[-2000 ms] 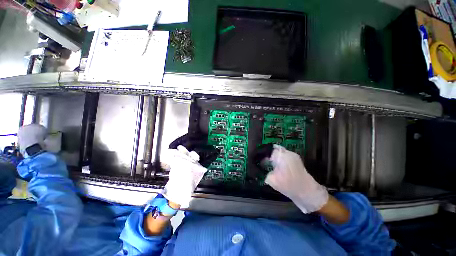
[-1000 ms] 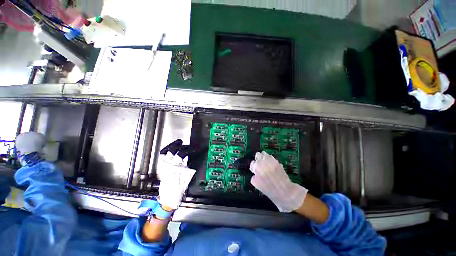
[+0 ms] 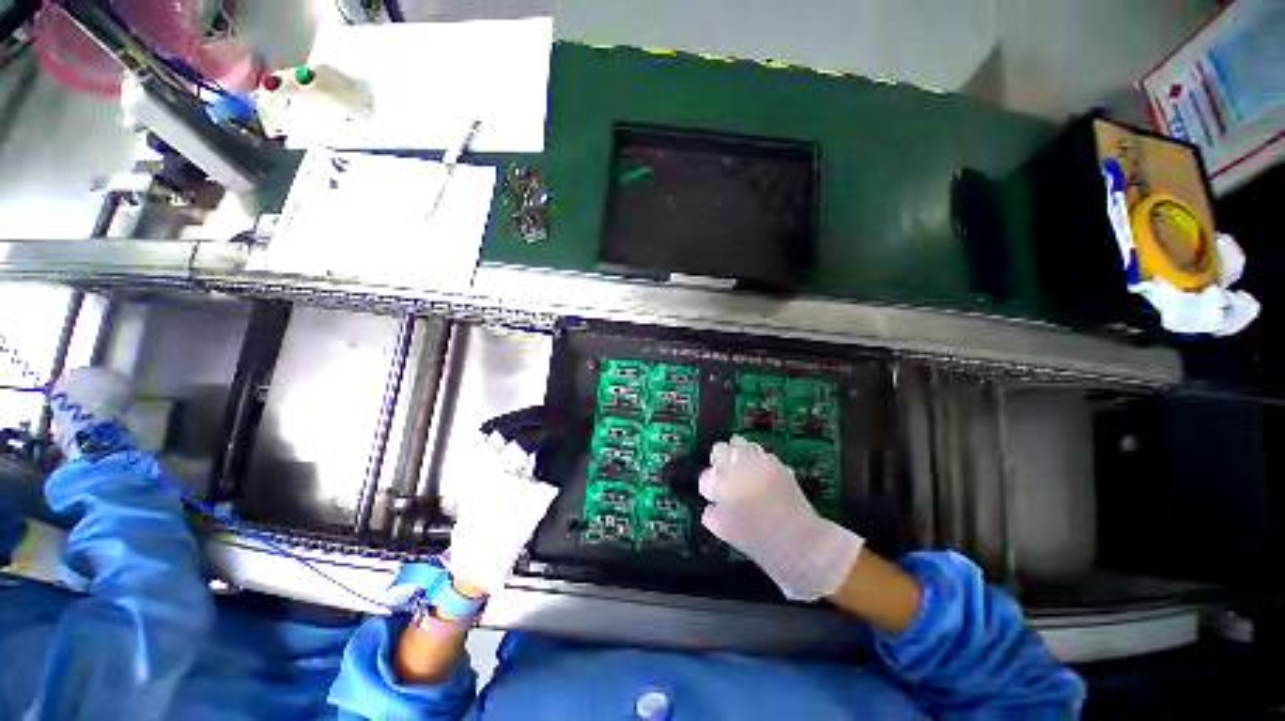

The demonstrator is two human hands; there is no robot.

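Note:
A flat black carrier pallet (image 3: pixel 716 423) lies on the conveyor. It holds two blocks of small green circuit boards, a left block (image 3: pixel 643 451) and a right block (image 3: pixel 789 409). My left hand (image 3: pixel 493 518), in a white glove, is at the pallet's left edge, with a black shape (image 3: pixel 516 423) at its fingertips. My right hand (image 3: pixel 772 518), also gloved, has its fingers curled over the gap between the blocks and covers part of the right block. Whether either hand grips anything is unclear. A light blue band (image 3: pixel 445 593) is round my left wrist.
Metal conveyor rails (image 3: pixel 846 335) run across. On the green bench (image 3: pixel 888 183) beyond lie papers (image 3: pixel 381 218), a pen, small metal parts (image 3: pixel 529 204) and a black tray (image 3: pixel 712 209). Yellow tape (image 3: pixel 1174 242) sits on a box at right. Another person's gloved hand (image 3: pixel 96 406) is at left.
My left hand has moved left off the left board block to the pallet's edge. My right hand has moved left from the right block towards the gap. The view has shifted slightly.

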